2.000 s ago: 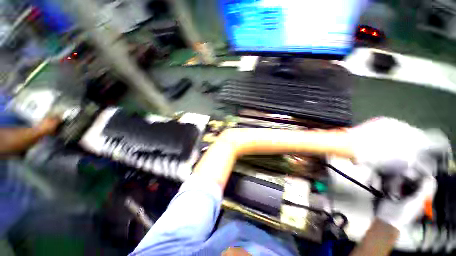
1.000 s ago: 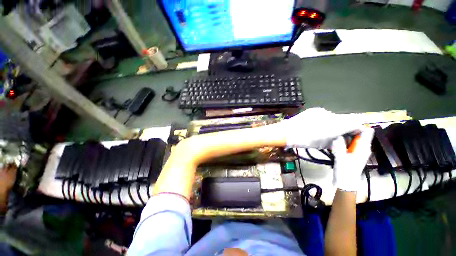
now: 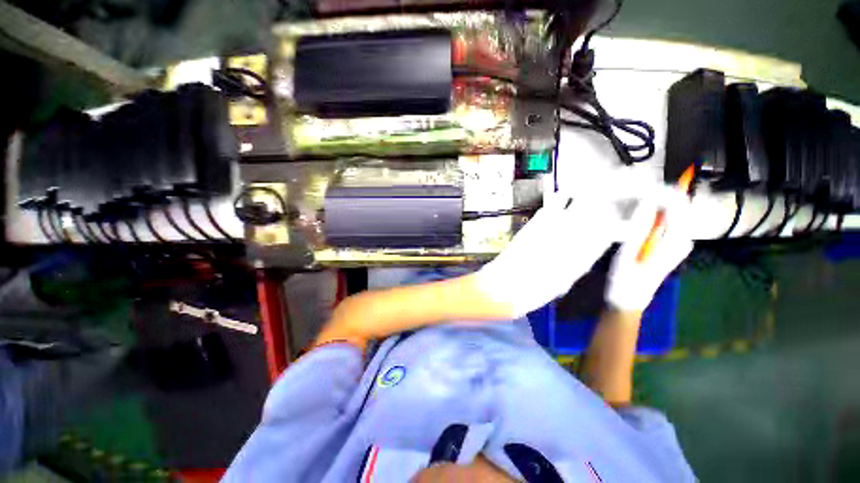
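Observation:
My right hand (image 3: 651, 247), in a white glove, holds a slim orange stick (image 3: 653, 236) just in front of the right row of power adapters (image 3: 696, 127). My left hand (image 3: 566, 247), also gloved and blurred, reaches across to the right and meets my right hand; its fingers and anything in them cannot be made out. One black adapter (image 3: 394, 217) lies in the near test fixture (image 3: 391, 257), its cord running right. Another adapter (image 3: 373, 73) lies in the far fixture (image 3: 377, 135).
A second row of adapters (image 3: 141, 141) stands at the left with cords hanging forward. Black cords (image 3: 627, 134) lie right of the fixtures. A green block (image 3: 537, 162) sits at the near fixture's right edge. A blue bin (image 3: 657, 321) is below the bench, and a red frame (image 3: 273, 325) low left.
The view has tipped down, so monitor and keyboard are out of the picture. Both hands have drawn nearer to me from the right adapter row. The far fixture's adapter now shows, uncovered by my arm.

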